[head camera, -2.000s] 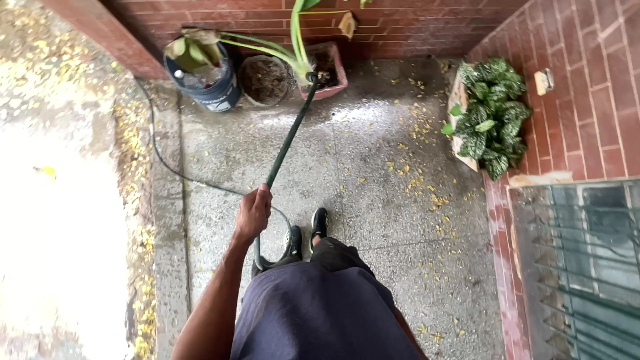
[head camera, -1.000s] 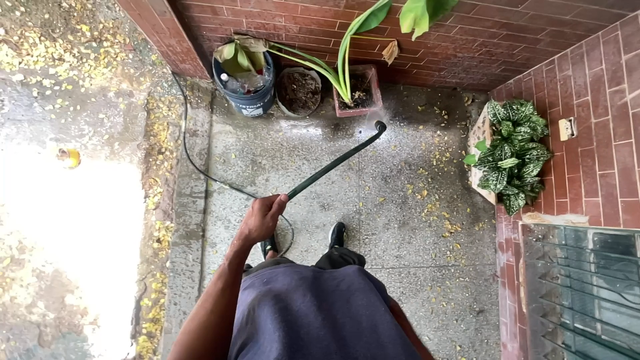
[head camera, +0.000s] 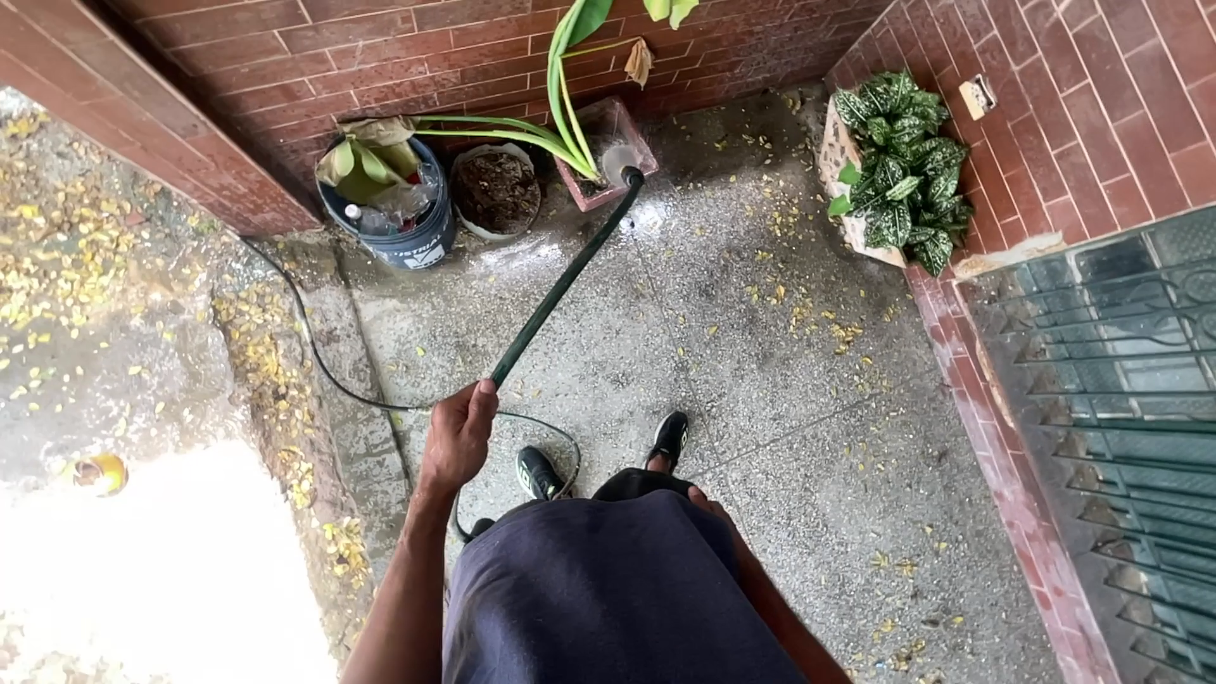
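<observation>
My left hand (head camera: 459, 432) is closed around a dark green watering wand (head camera: 560, 290), a long tube with a bent head. A thin hose (head camera: 332, 380) trails over the floor and loops by my feet. The wand's head lies over the near right edge of a pinkish rectangular planter (head camera: 635, 142), where pale water or spray shows. Long green stalks (head camera: 560, 95) rise from that planter. My right hand (head camera: 705, 502) rests at my thigh beside the shirt hem, largely hidden, and whether it holds anything does not show.
A blue bucket (head camera: 415, 249) with leaves and plastic bottles stands left of a round soil pot (head camera: 497, 190). A leafy variegated plant (head camera: 902, 171) fills a planter at the right wall. A barred window (head camera: 1130, 399) is lower right. A yellow container (head camera: 101, 474) lies far left.
The wand's head has moved from over the floor right of the pink planter onto that planter's edge. My right hand has come into view at my thigh.
</observation>
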